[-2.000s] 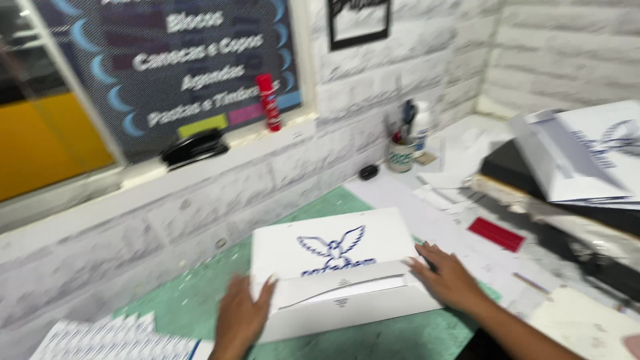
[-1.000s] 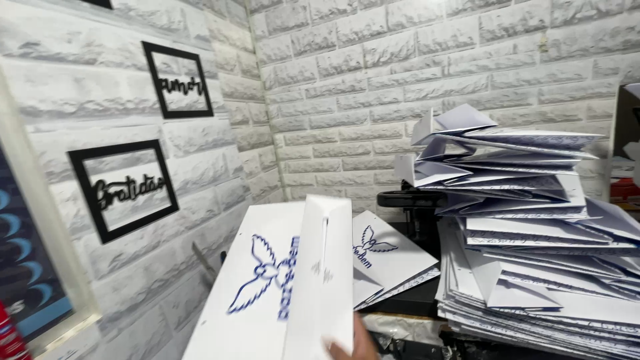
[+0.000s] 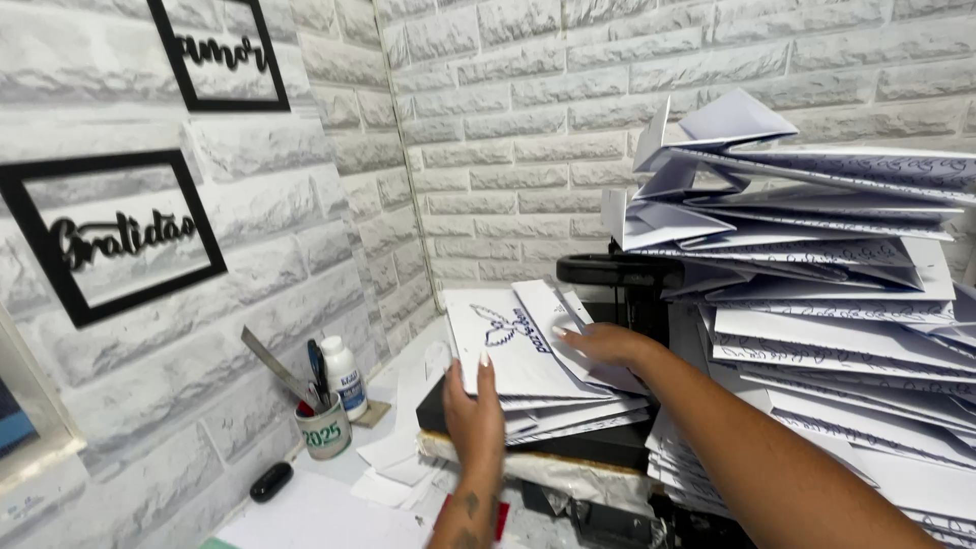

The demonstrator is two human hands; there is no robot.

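Note:
A flat white folded paper bag (image 3: pixel 507 366) with a printed blue bird lies on top of several similar bags (image 3: pixel 579 419), on a black flat surface. At its near left corner is my left hand (image 3: pixel 474 404), thumb on the top face and fingers along the edge. My right hand (image 3: pixel 606 345) rests on the bag's folded flap at the right, its thumb on the paper; its other fingers are partly hidden. Both hands touch the top bag.
A tall, uneven stack of white folded bags (image 3: pixel 823 335) stands at right, beside a black handle (image 3: pixel 618 270). Left are a cup (image 3: pixel 323 428) with tools, a white bottle (image 3: pixel 343 377) and a black oval object (image 3: pixel 271 482). Framed words hang on the brick-patterned wall.
The bag, on the green surface two seconds ago and carried in the middle frame, now lies on the small pile at the back. The view has swung right.

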